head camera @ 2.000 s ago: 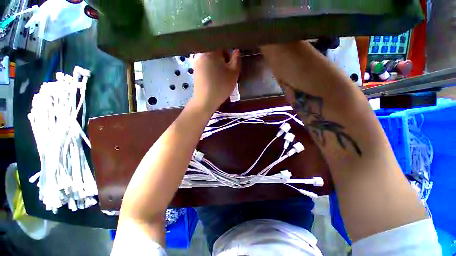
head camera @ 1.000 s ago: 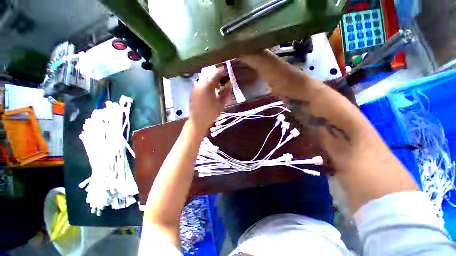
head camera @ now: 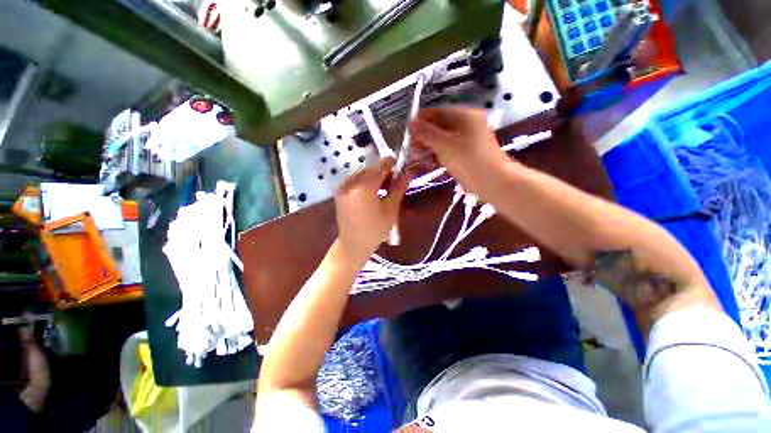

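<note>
My left hand (head camera: 369, 203) is at the back edge of the reddish-brown work board (head camera: 292, 262), with its fingers closed on the lower end of a white cable lead (head camera: 409, 127). My right hand (head camera: 452, 139) is beside it to the right, with its fingers at the same lead; blur hides its exact grip. The lead slants up toward the dark metal fixture (head camera: 461, 80). Another white lead (head camera: 374, 131) leans behind my left hand. Loose white leads (head camera: 440, 269) with plug ends lie on the board.
The green press head (head camera: 355, 76) hangs above the perforated plate (head camera: 317, 165). A cable bundle (head camera: 207, 275) lies on the dark bench at left. Blue bins stand at right (head camera: 655, 173) and below the board (head camera: 376, 372). A control panel (head camera: 583, 30) is at upper right. Another person's arm (head camera: 34, 368) shows at far left.
Both hands have come out from under the press head toward the board, now with a white lead between them. The camera view has shifted and turned, showing more of the fixture.
</note>
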